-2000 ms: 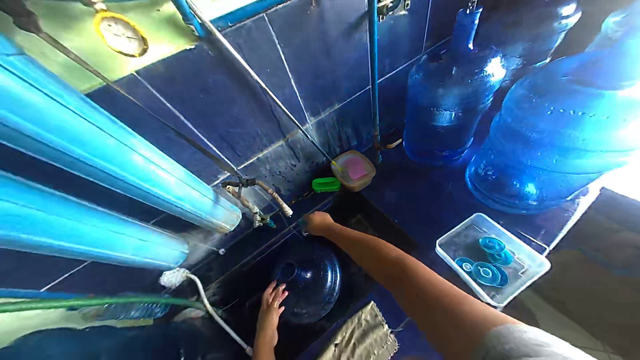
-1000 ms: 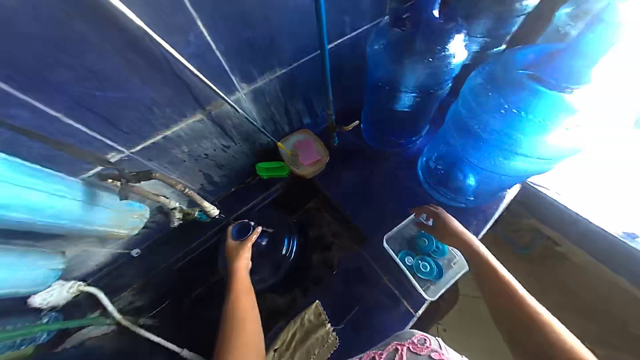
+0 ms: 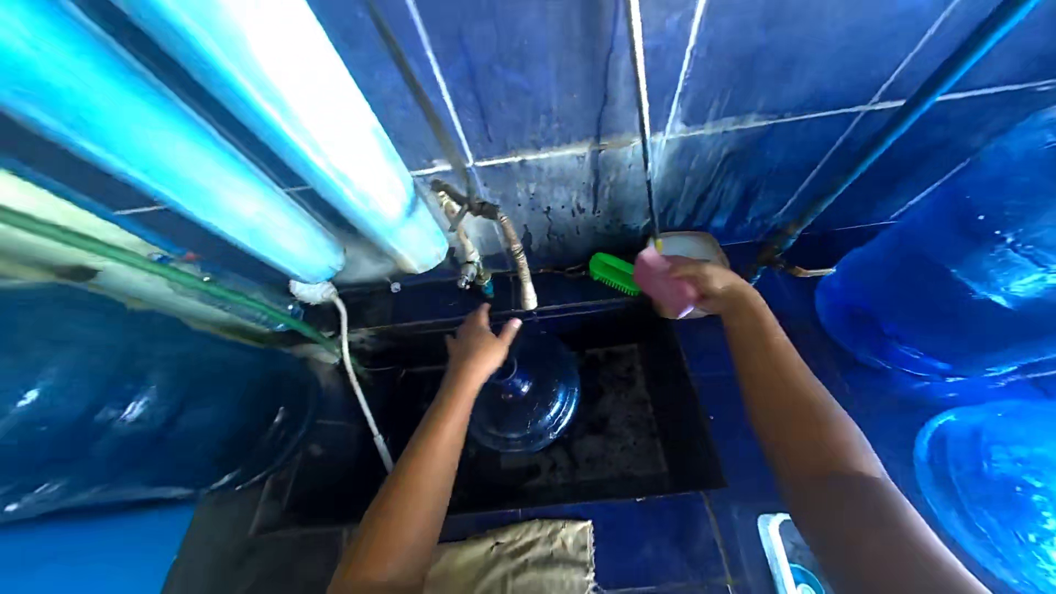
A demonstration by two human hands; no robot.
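A blue plastic water jug (image 3: 528,400) stands in the dark tiled basin (image 3: 693,445), its neck up. Above the neck, near the tap (image 3: 472,272), is my left hand (image 3: 480,342), fingers spread and holding nothing. My right hand (image 3: 705,285) grips a pink sponge (image 3: 662,283) over a shallow plastic container (image 3: 693,247) at the back edge of the basin. Just left of the sponge lies a green scrubbing brush (image 3: 613,274). The white pipe end (image 3: 528,297) points down beside the tap.
Large blue jugs (image 3: 957,272) stand at the right, another (image 3: 140,396) at the left. Blue filter tubes (image 3: 363,165) hang at upper left. A white hose (image 3: 355,379) drops into the basin. A tan cloth (image 3: 520,557) and a plastic box (image 3: 775,544) lie in front.
My right hand has left the box of blue caps and taken hold of the pink sponge. My left hand has let go of the jug's neck. The view has shifted.
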